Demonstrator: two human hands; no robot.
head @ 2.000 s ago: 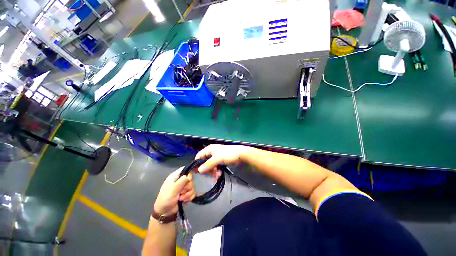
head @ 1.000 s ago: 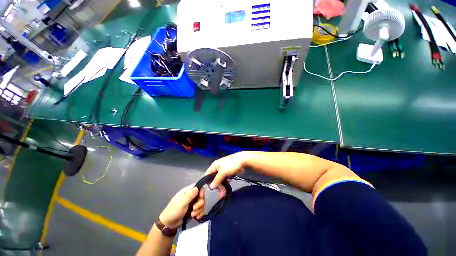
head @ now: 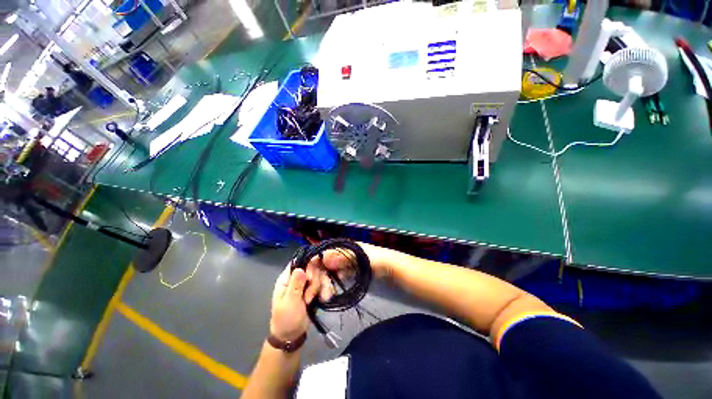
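Note:
A black coiled harness [head: 359, 282] is held in the air in front of my body, below the bench edge. My left hand [head: 290, 302] grips its left side. My right hand [head: 337, 263] is at the top of the coil, with its fingers partly inside the ring and partly hidden by the strands. Short cable ends with pale tips [head: 331, 338] hang below the coil. A few thin strands stick out at its lower right.
On the green bench [head: 421, 201] stand a blue bin [head: 295, 153] with black coils, a beige winding machine [head: 421, 101] with a spoked head [head: 364, 132], and a white fan [head: 634, 74]. Black cables cross white sheets [head: 191, 123] at left. A round black stand base [head: 153, 249] is on the floor.
The coil has turned to face the camera and looks rounder and more closed. My right hand has moved into the ring. The view has swung, so the bench lies further right.

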